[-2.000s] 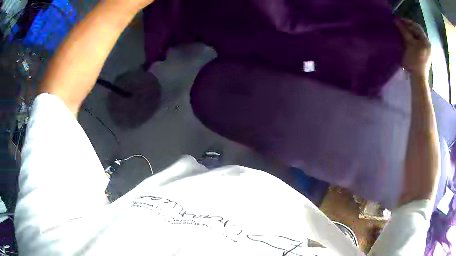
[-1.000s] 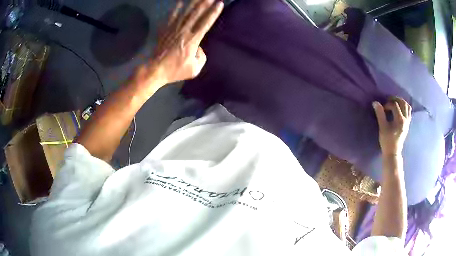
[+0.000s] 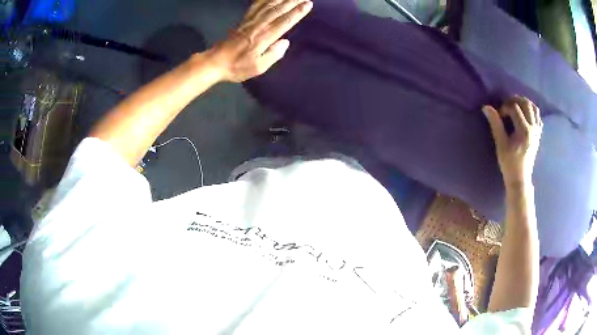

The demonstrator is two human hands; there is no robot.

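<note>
A dark purple garment lies over the padded ironing board, with a long fold or seam line running across it. My left hand is at the rounded far-left end, fingers extended and thumb apart, palm down at the cloth's edge. No cloth shows between its fingers. My right hand is on the garment's right part, thumb and fingertips pinching the cloth where creases meet. The grey-violet board cover shows at the right.
The steam iron stands on the tan perforated rest below the board. A beige bundle is beside it. Brighter purple cloth hangs at far right. A round dark stand base, a white cable and a cardboard box are at left.
The garment, held up between both hands two seconds ago, now lies spread on the board. My right hand moved inward onto it; my left hand came to the board's end. The white label is out of sight.
</note>
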